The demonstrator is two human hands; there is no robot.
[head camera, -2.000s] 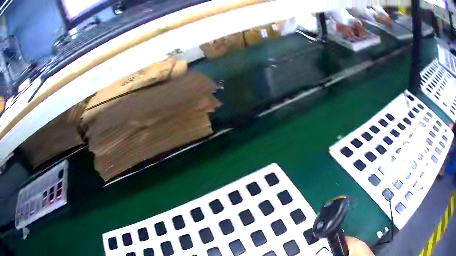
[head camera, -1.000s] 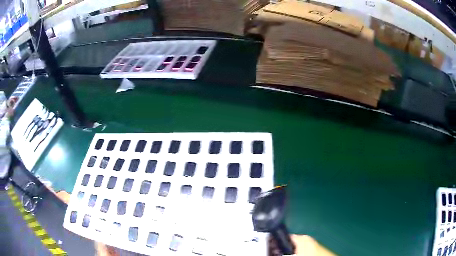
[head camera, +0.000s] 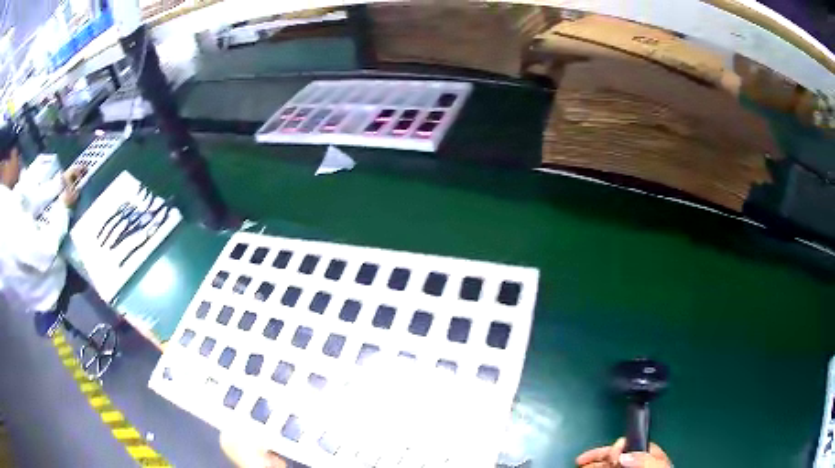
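Note:
A large white tray point(head camera: 526, 320) with rows of dark rounded-square units point(head camera: 471, 289) lies on the green bench in front of me; glare washes out its lower right part. My right hand point(head camera: 623, 456) is at the bottom edge, around the grip of a black handheld scanner point(head camera: 640, 377), to the right of the tray and apart from it. My left hand point(head camera: 249, 450) is at the tray's near edge, cut off by the picture's bottom; its fingers and grip cannot be made out.
A tray with dark and pink-edged pieces point(head camera: 352, 134) and a white scrap point(head camera: 335, 162) lie behind. Cardboard point(head camera: 655, 128) is stacked at back right. A black post point(head camera: 188, 151), a tray of black straps point(head camera: 119, 224) and a person in white point(head camera: 32, 247) are at left. Another tray point(head camera: 829, 430) shows at right.
My view has swung left. The scanner has moved right, off the tray corner and over the green bench. My left hand shows more at the tray's near edge.

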